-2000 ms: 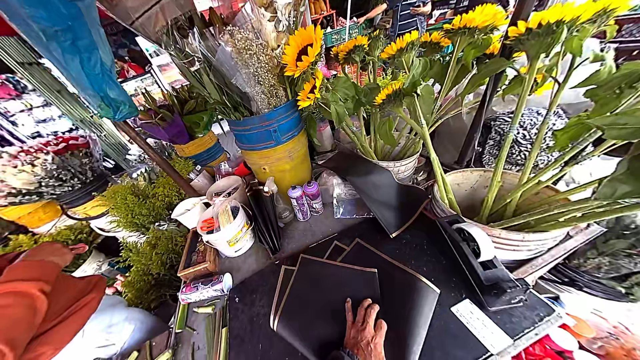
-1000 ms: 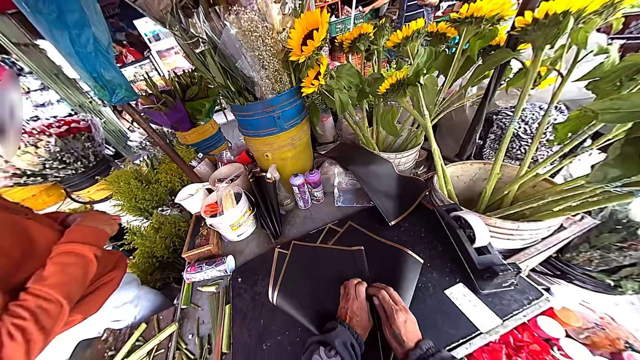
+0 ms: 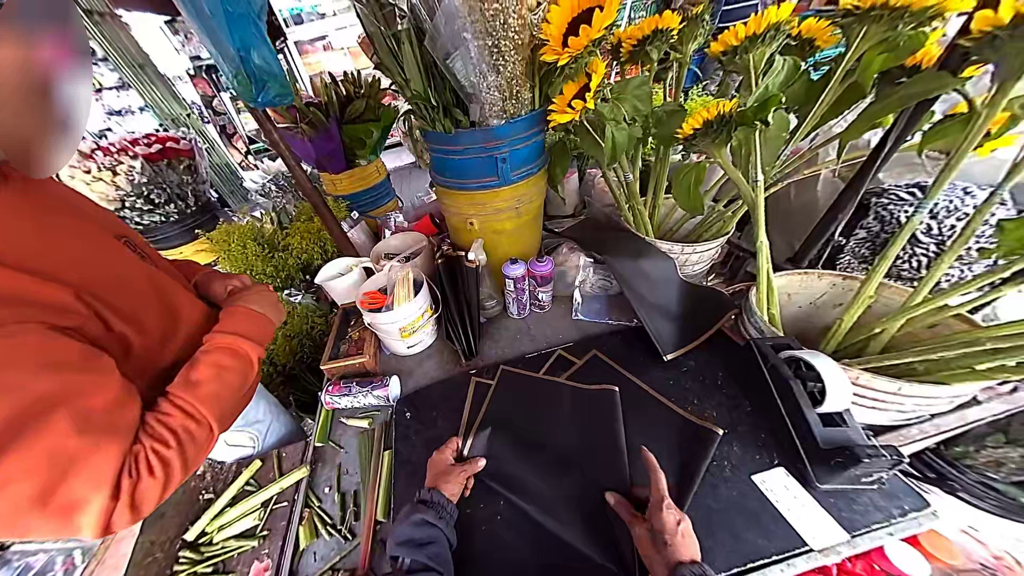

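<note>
Black wrapping sheets with thin gold edges (image 3: 552, 456) lie fanned out and overlapping on the black worktop. My left hand (image 3: 453, 472) pinches the left edge of the sheets between thumb and fingers. At the right edge of the top sheet is my right hand (image 3: 658, 512), its thumb at the sheet and its index finger raised and apart. Another black sheet with a gold edge (image 3: 652, 280) lies curved at the back of the worktop. A tape dispenser (image 3: 832, 416) holding a white roll stands to the right of my right hand.
Behind the worktop stand a white pail of sticks (image 3: 404, 324), purple spray cans (image 3: 516, 288), a blue-and-yellow bucket (image 3: 492, 192) and sunflowers (image 3: 576, 32) in buckets. Cut green stems (image 3: 248, 504) lie at the lower left. A person in an orange top (image 3: 120, 352) stands at the left.
My hands, together near the sheets' lower part one second ago, are now apart at the left and right edges. Two seconds ago only one hand showed on the sheets. The person in orange appears nearer.
</note>
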